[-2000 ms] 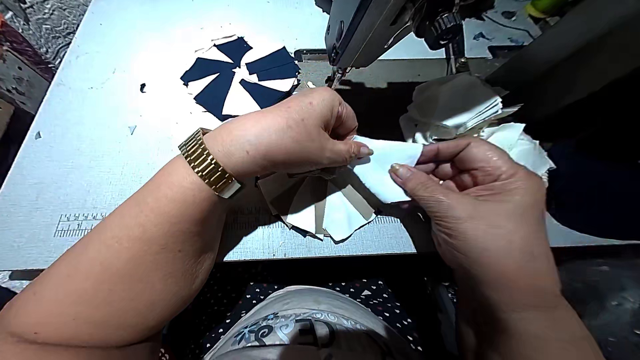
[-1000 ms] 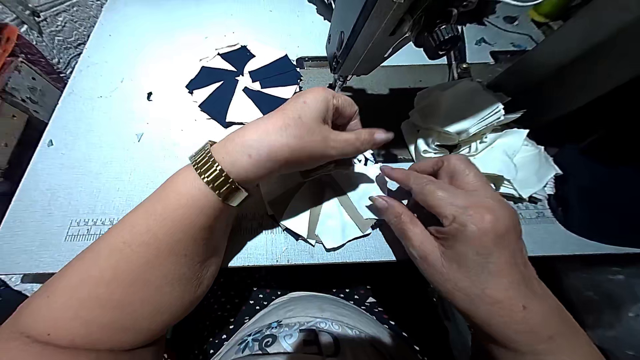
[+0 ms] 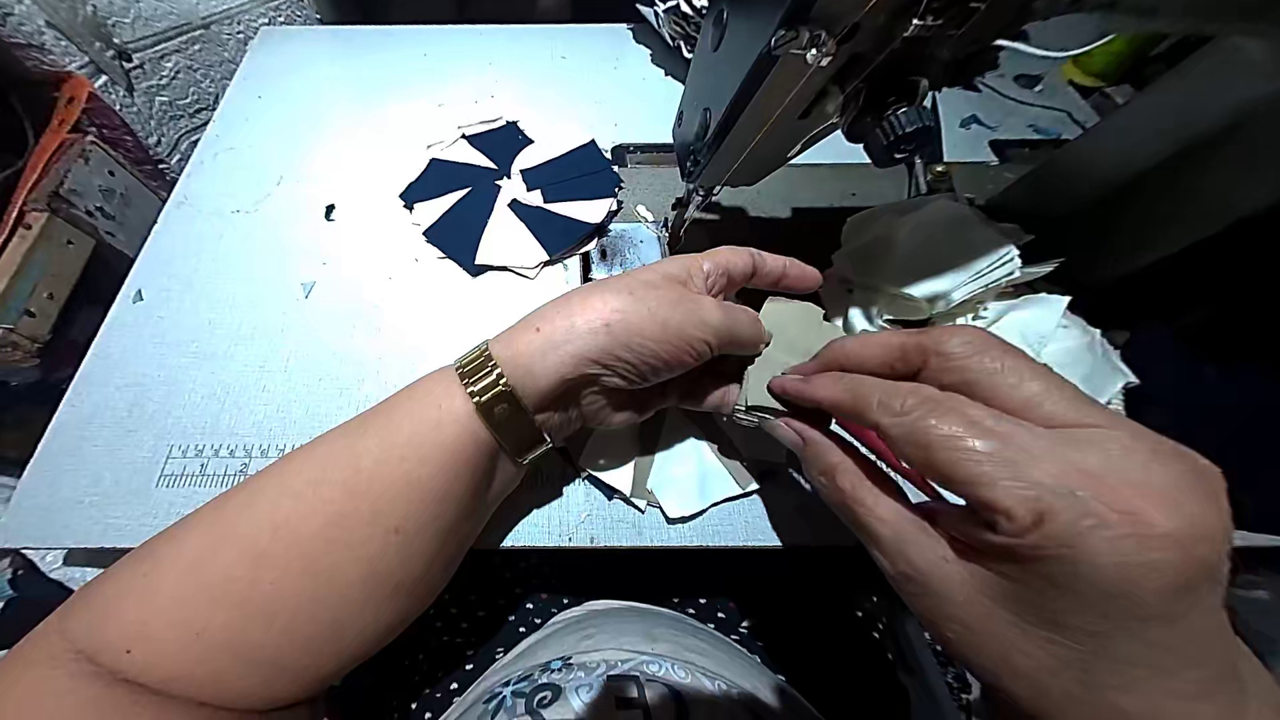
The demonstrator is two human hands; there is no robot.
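Note:
My left hand (image 3: 670,335), with a gold watch band (image 3: 500,405) at the wrist, pinches the left edge of a beige fabric piece (image 3: 790,345). Opposite it, my right hand (image 3: 980,450) has its thumb and fingertips at the piece's lower right part; a red strip shows under that hand, its kind unclear. Below my left hand lies a round of cream and beige fabric wedges (image 3: 695,475), partly hidden. Farther back on the white table rests a round of navy and white wedges (image 3: 570,175). A stack of beige fabric pieces (image 3: 920,255) and white fabric pieces (image 3: 1060,345) lie at the right.
The sewing machine head (image 3: 760,90) stands over the back right, its needle area (image 3: 685,210) just beyond my left hand. Printed ruler marks (image 3: 230,465) run along the front of the table (image 3: 330,330). Small scraps lie at the left.
Two seconds ago both hands held a white piece; now a beige piece is between them. A red strip has come into view under my right hand.

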